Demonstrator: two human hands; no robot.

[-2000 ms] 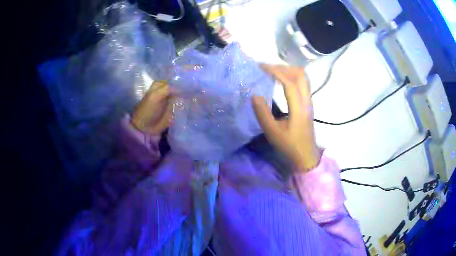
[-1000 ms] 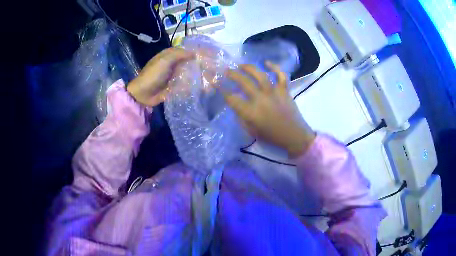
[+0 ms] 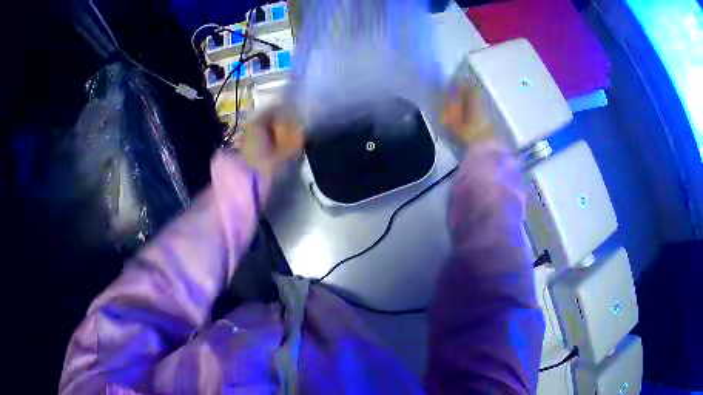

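Observation:
A white unit with a dark rounded top face and a small central dot stands on the table in front of me. A milky translucent plastic bag, blurred by motion, is spread above it and covers its far edge. My left hand is at the bag's lower left edge and my right hand at its right edge. Both hands are blurred, with fingers closed on the bag; the fingertips are hard to make out.
Several white units with small lights line the right side, with black cables. A red flat thing lies behind them. A power strip is at upper left. Crinkly clear film hangs at left. A black cord crosses the table.
The bag has moved from before my body to above the dark-faced unit, and is now stretched between my hands. My hands have moved forward and apart. The view has shifted too.

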